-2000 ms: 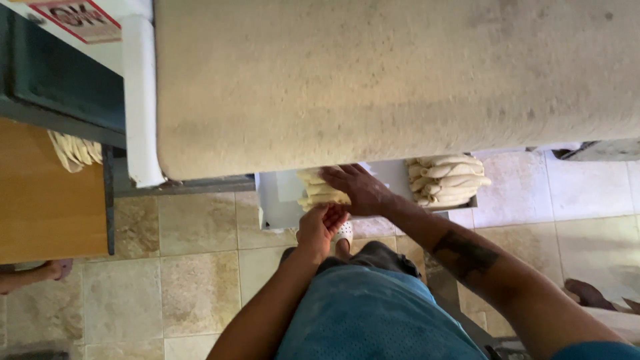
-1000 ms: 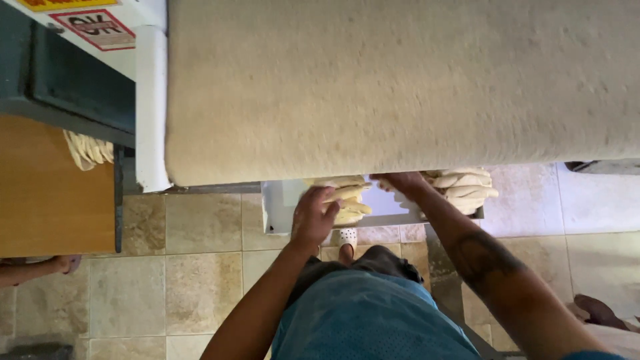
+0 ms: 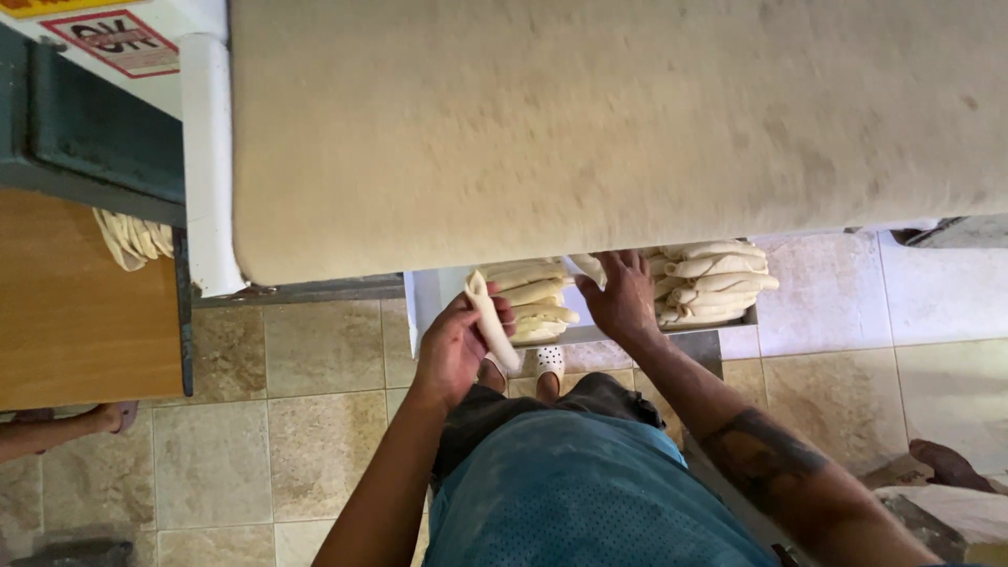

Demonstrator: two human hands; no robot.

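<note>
My left hand (image 3: 461, 342) holds one rolled strip of dough (image 3: 491, 321) upright-slanting over the left part of a shallow metal tray (image 3: 419, 303). Beside it a pile of rolled dough pieces (image 3: 539, 295) lies in the tray. My right hand (image 3: 622, 295) reaches over the tray with its fingertips at the belt edge, touching or close to another dough piece (image 3: 589, 268); whether it grips it I cannot tell. Just right of that hand a larger stack of rolled dough (image 3: 713, 283) fills the tray's right end.
A wide, flour-marked fabric conveyor belt (image 3: 591, 134) overhangs the tray, with a white machine frame (image 3: 209, 165) at its left. At the left stands a wooden table (image 3: 87, 307) bearing more dough strips (image 3: 134, 236). Other people's feet (image 3: 116, 417) show at both sides on the tiled floor.
My left hand has lifted a rolled dough strip that was not in view as held a second ago. My right hand has moved left, nearer the middle of the tray.
</note>
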